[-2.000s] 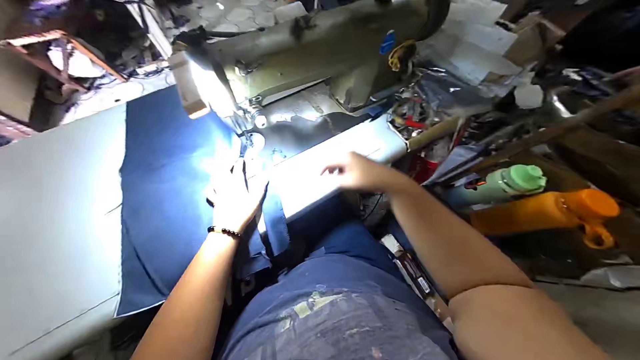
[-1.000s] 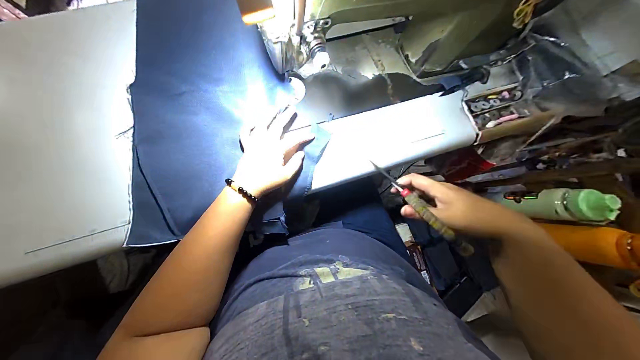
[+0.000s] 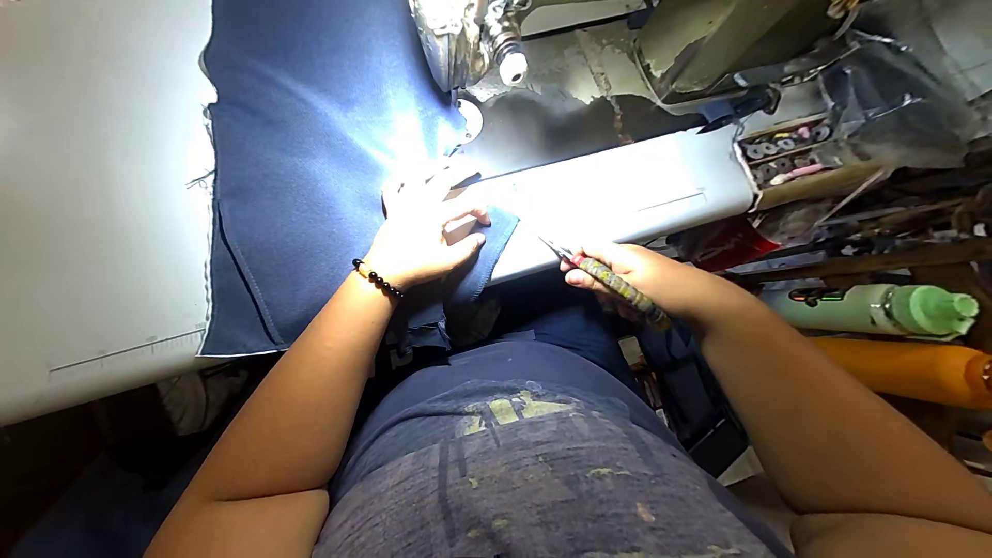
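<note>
Navy fabric lies flat on the white sewing table, its upper right part under the sewing machine's needle area. My left hand rests on the fabric just below the needle, fingers spread and pressing down. A corner of the fabric sticks out to the right of that hand. In my right hand is a pointed tool with a wrapped, mottled handle and a thin metal tip, held over the table's front edge. The tip points up and left toward the fabric corner. Glare hides part of my left fingertips.
The green machine body stands at the top right. A tray of bobbins sits at the table's right end, beside clear plastic. Below it are a light green bottle, an orange bottle and cluttered slats.
My right hand, seen without the tool in the oldest frame, now holds it and has moved slightly nearer the fabric. My left hand stays on the fabric. The view has shifted closer to the table.
</note>
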